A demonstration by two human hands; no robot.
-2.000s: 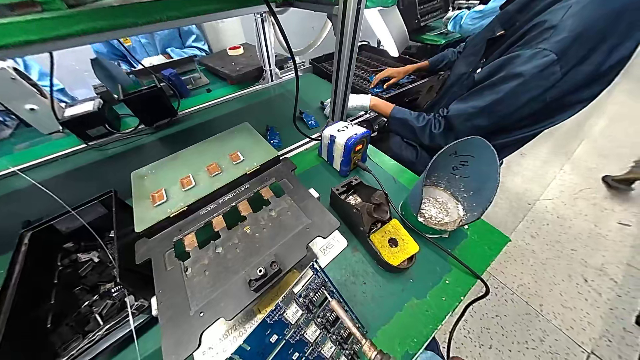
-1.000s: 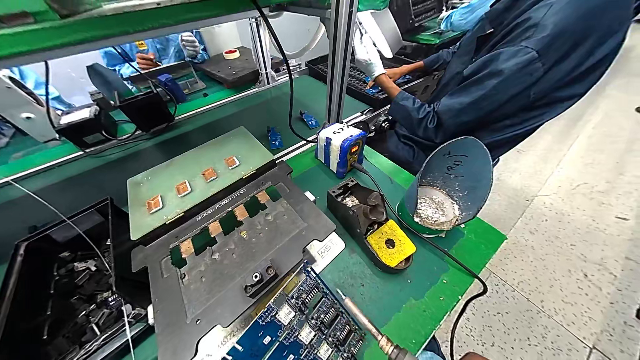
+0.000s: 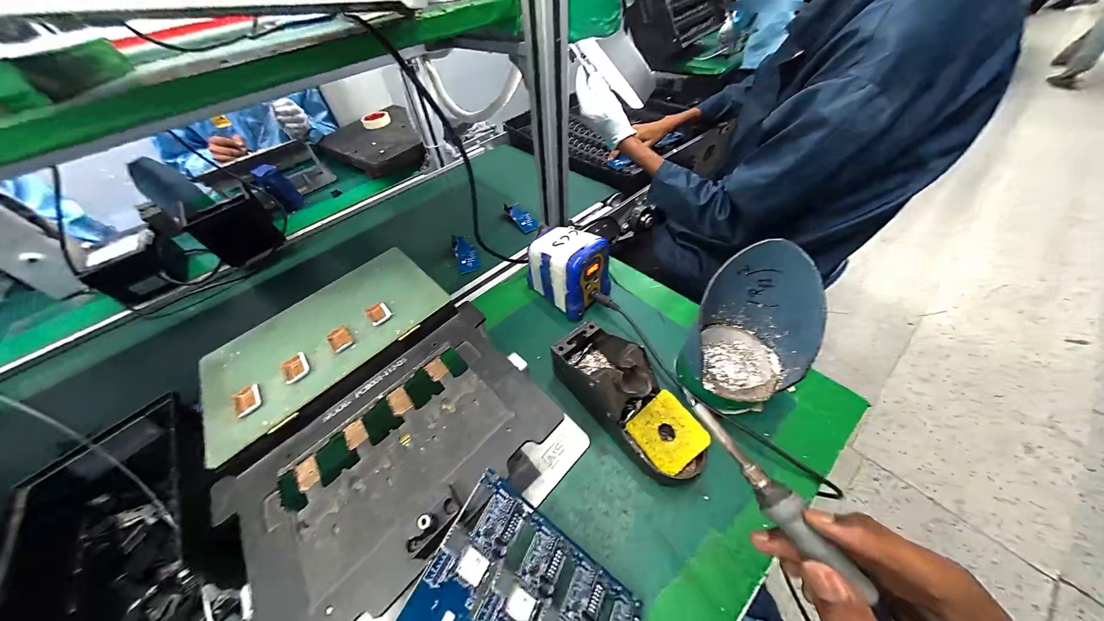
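Note:
My right hand grips the grey handle of a soldering iron at the lower right. The iron's metal tip points up and left, near the rim of a dark cup that holds silvery solder waste. Left of the iron is a black iron stand with a yellow sponge. A blue circuit board with chips lies at the bottom centre, against a black fixture plate. My left hand is not in view.
A blue-and-white soldering station stands behind the stand. A pale green hinged lid bears several copper-coloured pads. A black bin of parts is at left. A metal post rises behind; a co-worker in dark blue sits beyond. A cable crosses the bench.
The soldering iron has moved from over the circuit board at the bottom toward the cup, and my right hand has come into view on its handle. The co-worker's gloved hand was lower two seconds ago.

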